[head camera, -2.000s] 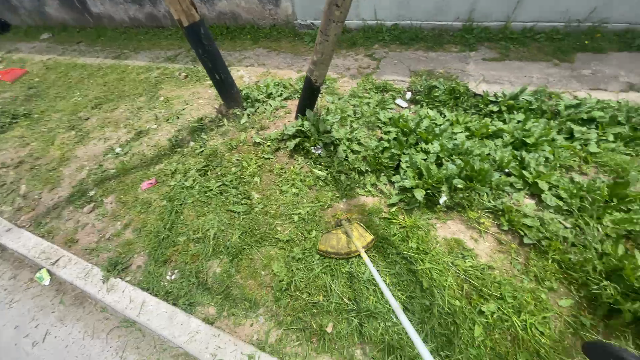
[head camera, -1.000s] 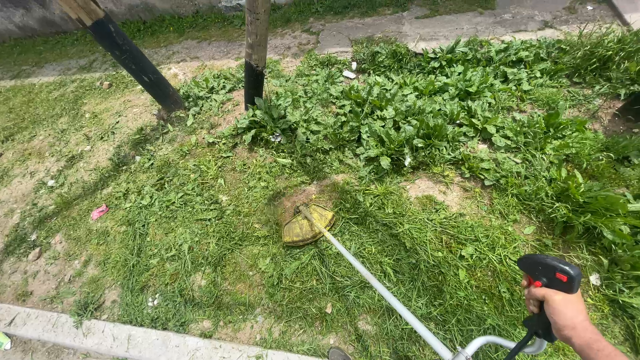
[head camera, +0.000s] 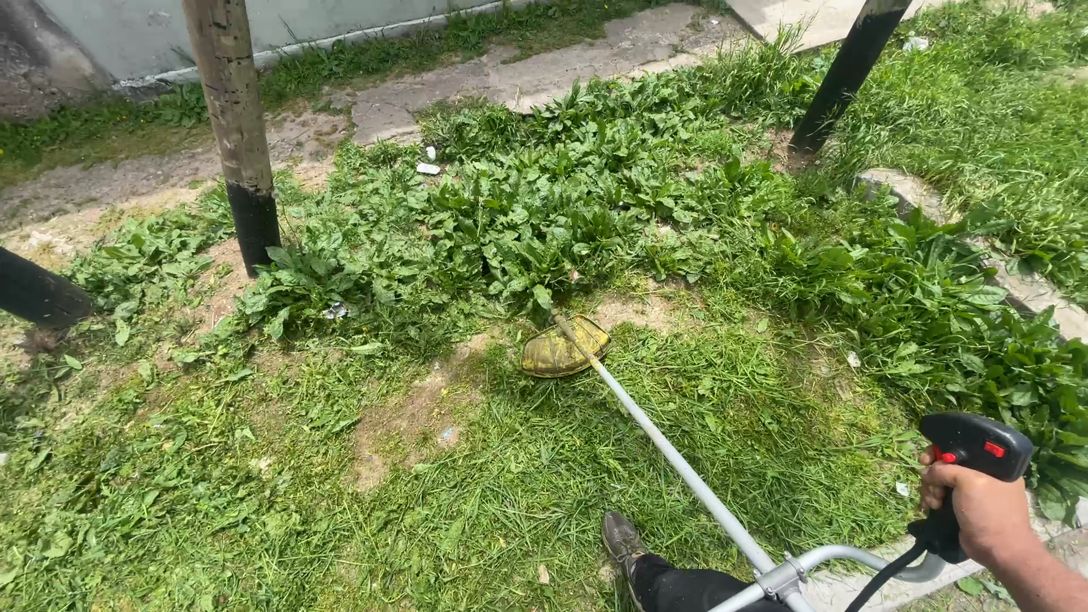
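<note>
My right hand (head camera: 977, 506) grips the black throttle handle (head camera: 977, 446) of a brush cutter at the lower right, its thumb beside a red button. A curved metal handlebar (head camera: 837, 552) joins that handle to the long metal shaft (head camera: 680, 463). At the shaft's far end, a yellow, grass-stained guard (head camera: 565, 347) rests low over the grass at the edge of the broad-leaved weeds (head camera: 544, 212); the cutting head under it is hidden. My left hand is out of view. One shoe (head camera: 623, 537) and a dark trouser leg show at the bottom.
Wooden posts with black-coated bases stand at the left (head camera: 238, 127) and upper right (head camera: 850, 76), with another black base (head camera: 38, 289) at the far left. A concrete edging (head camera: 1037, 293) runs at the right. White litter (head camera: 427, 168) lies among weeds. A cracked path (head camera: 510, 81) borders the wall.
The view has swung to the right. The guard has moved from cut grass near a bare patch to the weeds' edge. My right hand, out of view at first, shows on the handle.
</note>
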